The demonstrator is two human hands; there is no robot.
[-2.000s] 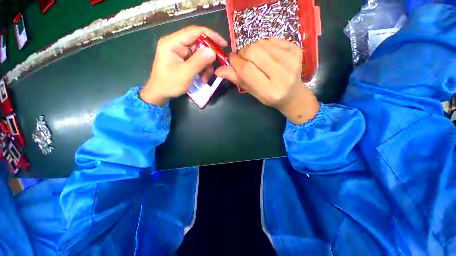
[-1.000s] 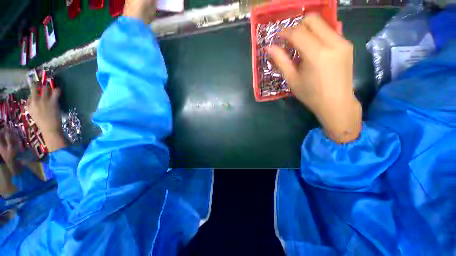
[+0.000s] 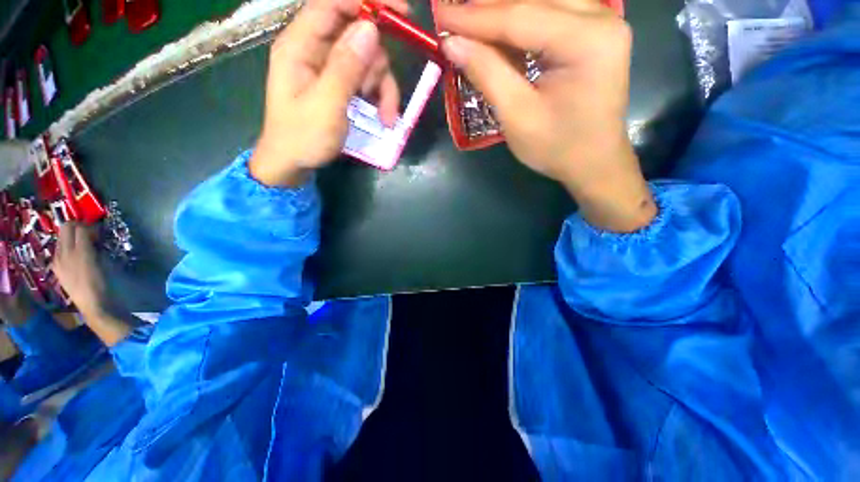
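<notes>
My left hand point(image 3: 316, 89) holds a red-and-white housing point(image 3: 385, 141) in the air above the dark green worktop. Its white framed part hangs down and its red barrel edge point(image 3: 405, 30) points up towards my right hand. My right hand point(image 3: 556, 89) has thumb and fingertips together at the right end of the red barrel. Whether a pin is between the fingertips is hidden. The red bin point(image 3: 481, 143) of silver pins lies behind and below my right hand, mostly covered by it.
A neighbour's hand point(image 3: 80, 268) is by a pile of red housings point(image 3: 36, 240) at the far left, beside a small heap of silver pins point(image 3: 120, 231). More housings point(image 3: 44, 75) stand on the green belt past the whitish strip point(image 3: 170, 71). A clear bag point(image 3: 702, 42) lies right.
My left hand has come back from the belt with a housing. My right hand has left the bin's pins and moved left to the housing's barrel end.
</notes>
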